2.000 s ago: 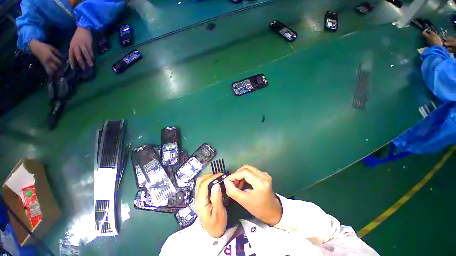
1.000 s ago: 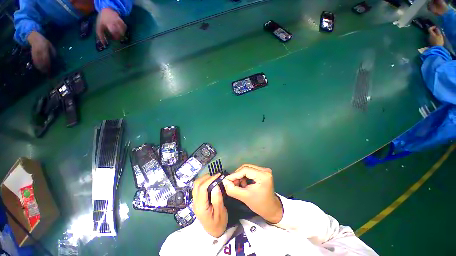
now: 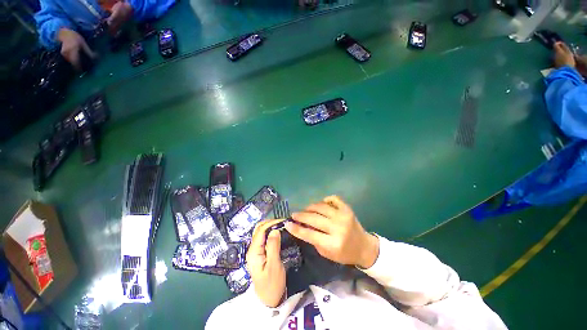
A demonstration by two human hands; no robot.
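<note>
My left hand (image 3: 267,264) is closed, with a small striped strip sheet (image 3: 282,209) standing up from its fingertips. My right hand (image 3: 335,233) is beside it, its fingertips pinched together at a thin dark piece (image 3: 280,225) between the hands; whether this is a strip or a housing edge I cannot tell. A dark part-assembled handset (image 3: 291,256) shows partly below my hands. A pile of part-assembled handsets (image 3: 199,229) lies just left of my hands. A long stack of striped strip sheets (image 3: 143,187) lies left of the pile.
An open cardboard box (image 3: 61,258) holds a red-and-white packet at lower left. One handset (image 3: 324,111) lies ahead, others farther along the line. Dark housings (image 3: 87,138) lie at left. A spare liner sheet (image 3: 466,121) lies right. Blue-sleeved workers are at upper left and right.
My right hand has risen slightly and its fingers have straightened over the left fingertips. The upper-left worker's hands have moved, and another handset lies on the far line.
</note>
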